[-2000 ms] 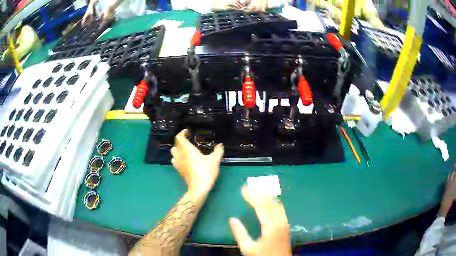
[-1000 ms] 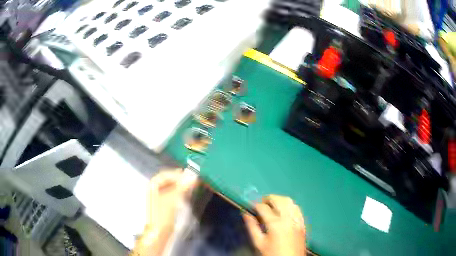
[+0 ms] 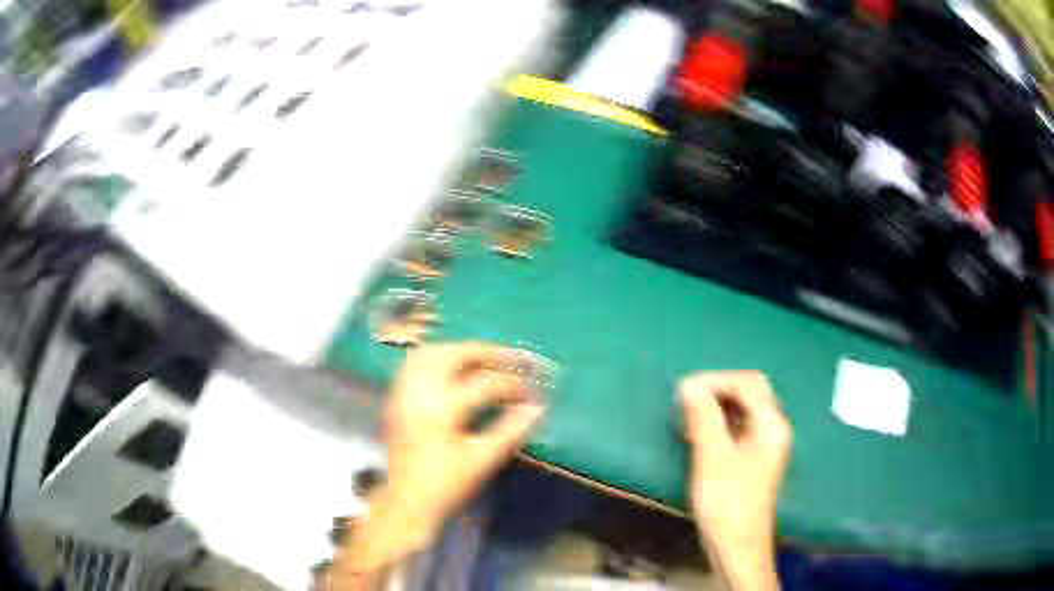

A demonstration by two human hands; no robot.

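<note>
The picture is blurred. My left hand (image 3: 445, 433) is at the near edge of the green mat (image 3: 601, 318), its fingers curled around a round unit (image 3: 527, 366) whose silvery edge shows at the fingertips. My right hand (image 3: 740, 444) is over the mat to its right, thumb and fingers drawn together; whether it holds something small cannot be told. Several round units with gold-brown insides, one of them here (image 3: 405, 316), lie on the mat beyond my left hand.
A stack of white pocketed trays (image 3: 295, 219) stands at left. A black press fixture (image 3: 809, 219) with red handles (image 3: 713, 72) is at upper right. A white card (image 3: 871, 396) lies before it. A white surface (image 3: 260, 479) with dark round units is below the bench edge at left.
The view has swung left from the fixture. My hands left the fixture area for the mat's near edge; since the last frame both have moved up over the mat, my right hand also rightward.
</note>
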